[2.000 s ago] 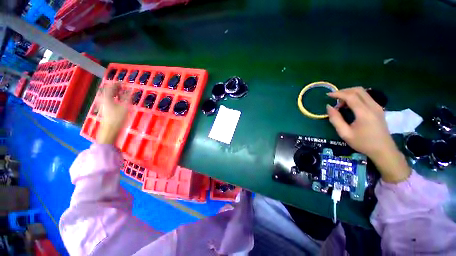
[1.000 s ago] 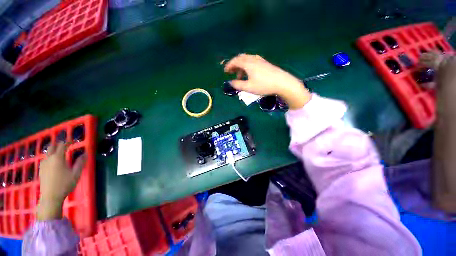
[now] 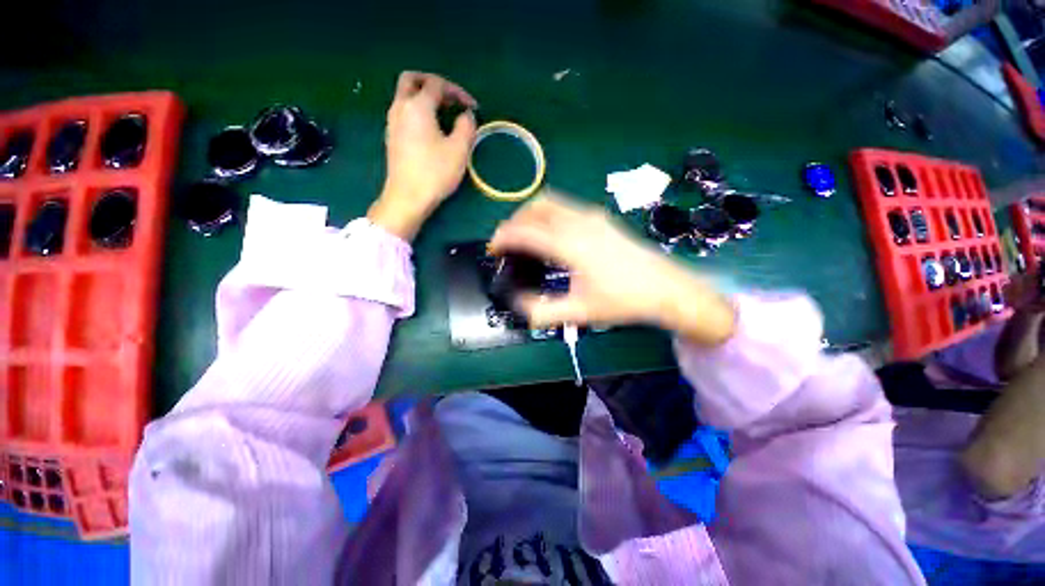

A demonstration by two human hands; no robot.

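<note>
My left hand [image 3: 424, 149] is above the bench, at the left edge of the pale-yellow tape roll [image 3: 505, 161]. Its fingers are curled, and a dark gap shows between them; I cannot tell if it holds anything. My right hand [image 3: 590, 269] is blurred and over the black test fixture [image 3: 468, 300], hiding most of its socket and blue board. Something dark shows under its fingers; I cannot tell whether it is a module or the socket. A white cable [image 3: 575, 353] comes out at the fixture's lower edge.
A red tray [image 3: 147, 286] with dark modules in its upper rows is at left. Loose modules [image 3: 233, 151] lie beside it, with a white slip [image 3: 284, 220]. A white scrap [image 3: 638, 187], more modules [image 3: 709, 222] and a blue disc [image 3: 819, 179] lie right. Another person's arm [image 3: 1008, 441] is far right.
My left hand has moved right from the red tray to beside the tape roll. My right hand has come down from near the white scrap onto the fixture. The view has shifted.
</note>
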